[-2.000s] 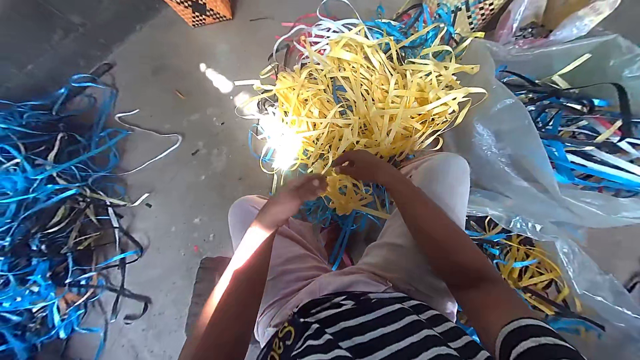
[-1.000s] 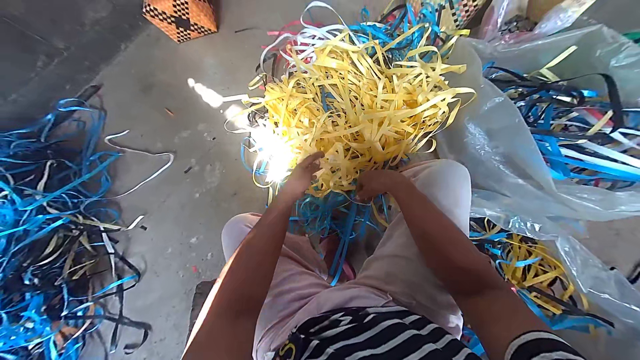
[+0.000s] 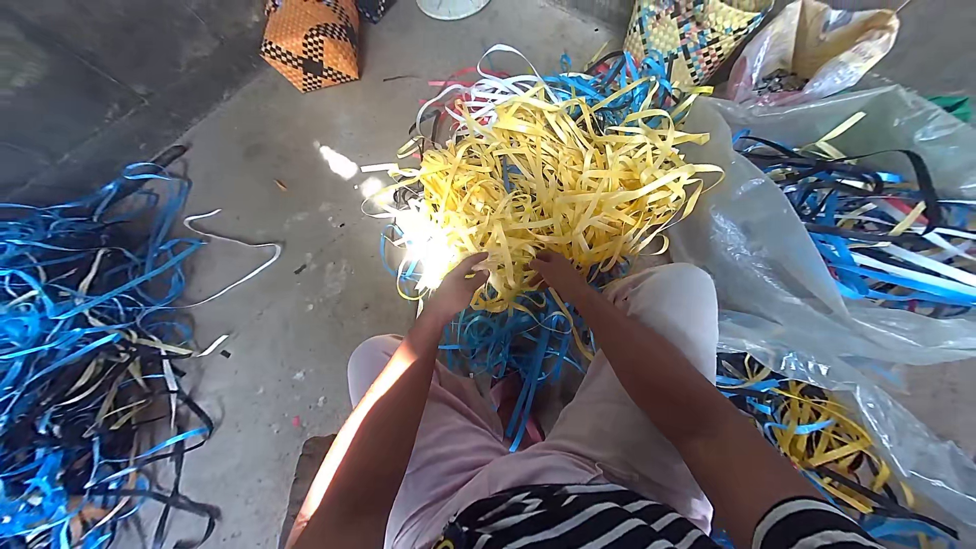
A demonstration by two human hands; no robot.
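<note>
A loose heap of yellow plastic strapping strips lies on the floor in front of my knees. My left hand is at its near left edge, fingers curved against the strips, beside a patch of glaring sunlight. At the near edge, a little to the right, my right hand has its fingertips among the yellow strips. Whether either hand grips a strip cannot be told. Blue strips spill out under the yellow ones between my knees, and white strips show behind the heap.
Blue and black strips lie piled at the left. A clear plastic sheet and mixed strips are at the right. An orange woven basket, a multicoloured woven basket and an opened sack stand at the back.
Two seconds ago my hands were close together at the near edge of the yellow heap; now they are farther apart, on either side of its near end.
</note>
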